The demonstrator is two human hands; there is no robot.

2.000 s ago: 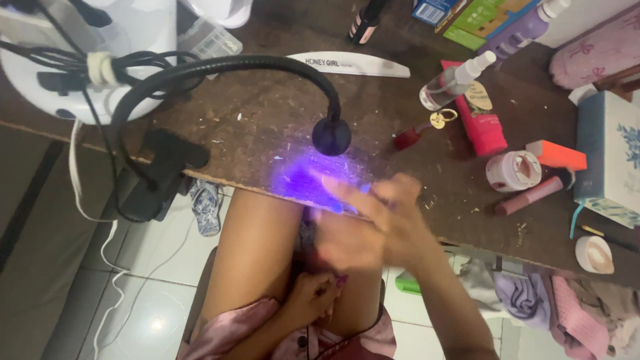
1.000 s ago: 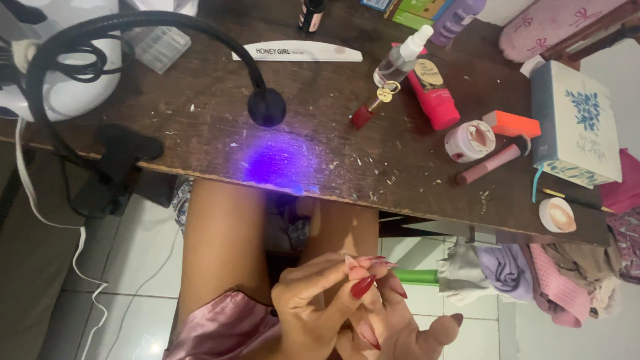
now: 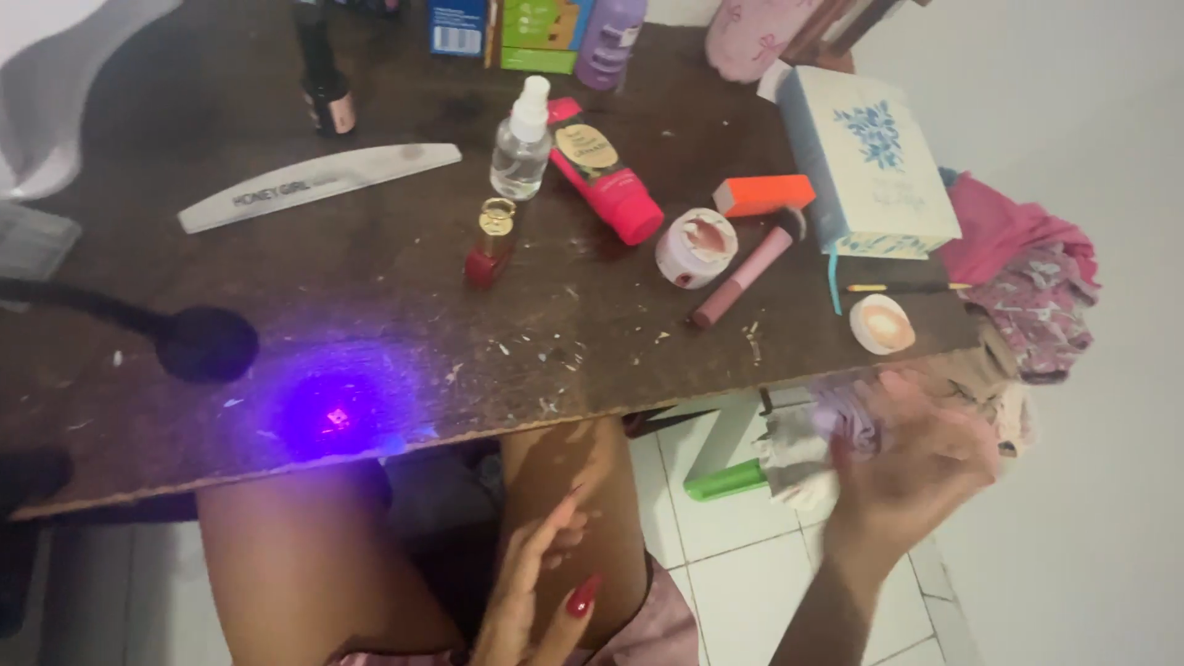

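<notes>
My left hand, with glossy red nails, is held above the lap with its fingers apart and nothing in it. My right hand is blurred, raised beyond the table's front edge at the right, near the open jar lid; whether it holds anything does not show. A round black lamp head on a flexible neck casts violet light on the tabletop, where a small reddish spot glows. Right of it stand a red nail polish bottle with a gold ring, a clear spray bottle and an open jar of cream.
A white nail file, a black bottle, a red tube, a pink-handled brush, an orange block and a white-and-blue box are on the table. Clothes are piled at the right.
My hands were together over the lap one second ago and are now apart, the right one off to the right. The view has shifted toward the table's right side.
</notes>
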